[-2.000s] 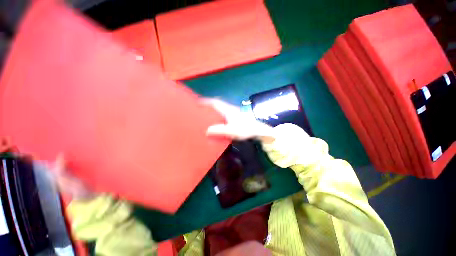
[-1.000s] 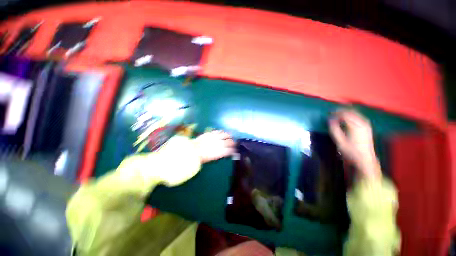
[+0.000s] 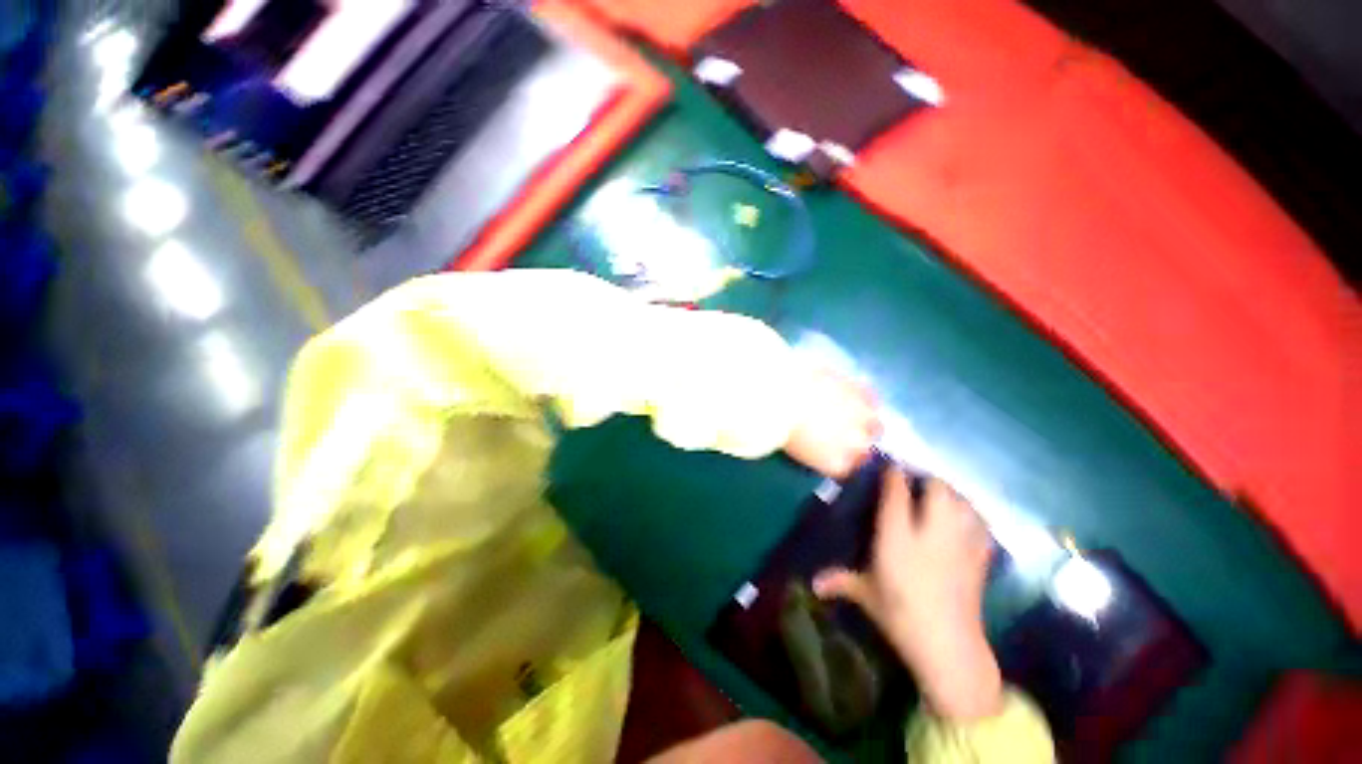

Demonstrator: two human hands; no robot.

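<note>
A glossy black display panel with small white tabs lies tilted in view on the green mat, low in the middle. My left hand is at its top edge, its fingertips blurred and bunched; whether they pinch anything is not clear. My right hand is over the panel, thumb spread away from the fingers, fingertips near the top edge beside my left hand. A second black panel lies to the right with glare on it. Any flex tail at the fingertips is too blurred to make out.
A blue cable loop and glare-washed parts lie beyond my left sleeve. A dark panel with white tabs rests on red foam along the back. A laptop is upper left, beside grey floor.
The view has turned and shifted left. My right hand has moved from the right panel onto the left one, and my left hand is now at that panel's top edge, close to the right hand.
</note>
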